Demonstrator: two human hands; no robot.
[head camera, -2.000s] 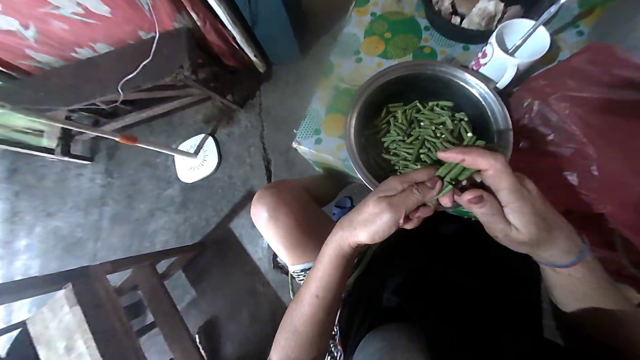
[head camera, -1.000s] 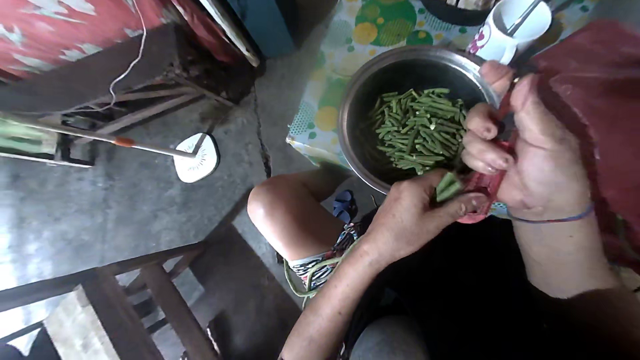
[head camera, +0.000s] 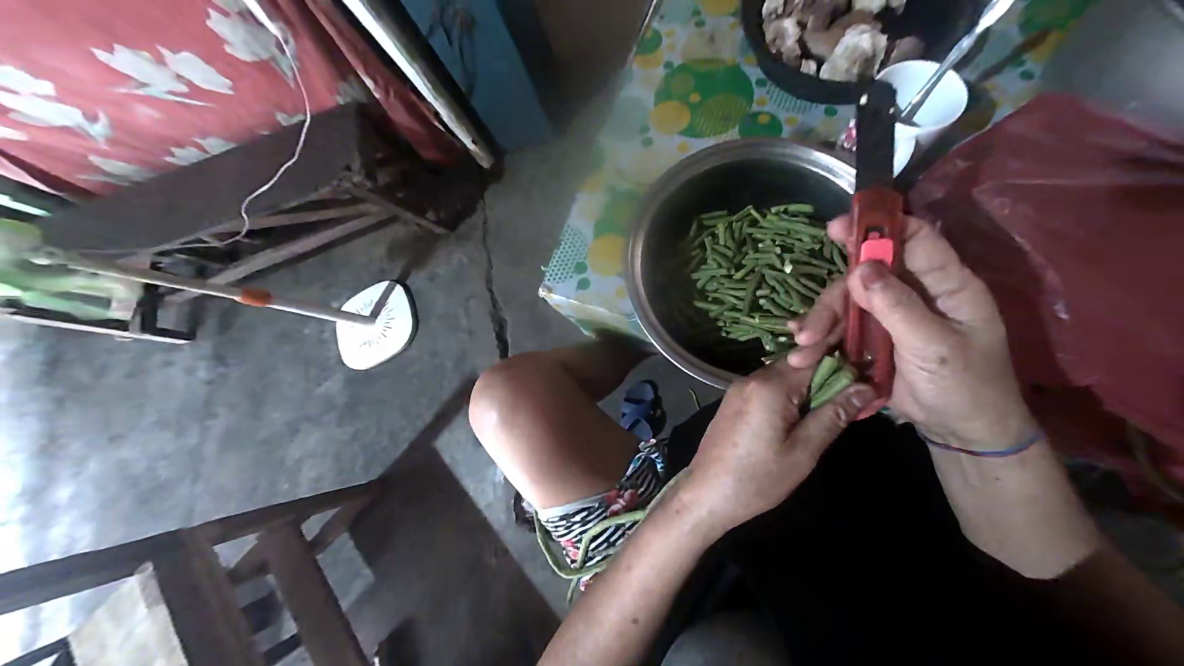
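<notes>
My right hand (head camera: 943, 333) is closed round the red plastic handle of a utility knife (head camera: 874, 268), whose dark blade points up and away over the rim of the bowl. Between the fingers of my left hand (head camera: 763, 435) is a small bunch of green bean pieces (head camera: 831, 377), close beside the lower end of the handle. Just beyond both hands, a metal bowl (head camera: 647, 305) holds many cut green beans (head camera: 763, 268). Long uncut beans (head camera: 610, 525) lie across my lap by the patterned shorts.
On the table with a dotted cover (head camera: 610, 203) stand a dark pan (head camera: 805, 88) with pale chunks and a white cup (head camera: 943, 97) with a spoon. Red plastic (head camera: 1091, 240) spreads at the right. A wooden frame (head camera: 305, 592) is at lower left, and a white fan-shaped object (head camera: 376, 326) is above the floor.
The utility knife now stands upright in my right hand with its blade in plain view; two seconds ago both hands were together at the bowl's near rim around bean pieces.
</notes>
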